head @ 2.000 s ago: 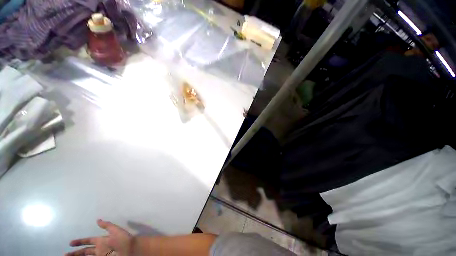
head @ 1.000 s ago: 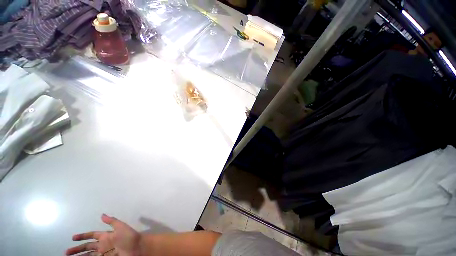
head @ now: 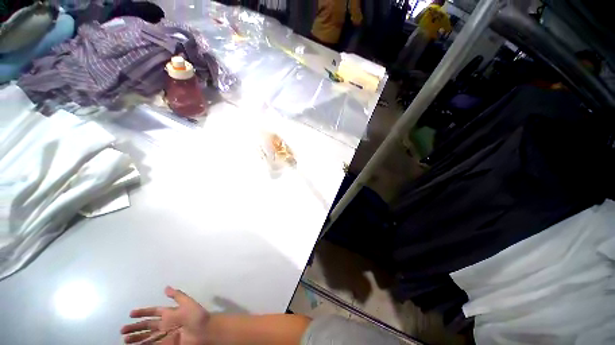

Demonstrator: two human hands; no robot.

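Observation:
My right hand (head: 174,325) is at the bottom, left of centre, palm up with fingers spread and pointing left. It is empty, over or on the glossy white table (head: 202,249); contact cannot be told. Its lower edge is cut off by the frame. My left hand is not in view. White shirts (head: 57,172) lie in a layered heap at the left, apart from my hand. A small clear bag with orange-brown contents (head: 280,149) lies in the glare near the table's right edge.
A red bottle with a pale cap (head: 184,93) stands beside a purple striped heap (head: 121,57). Clear plastic sheets (head: 313,94) lie at the far right. A grey rail tube (head: 418,101), dark garments (head: 472,182) and a white garment (head: 553,276) are beyond the edge. Two people stand behind.
The view has shifted up and left, so table things sit lower and further right, and more of the white heap and background shows. My right hand stays open.

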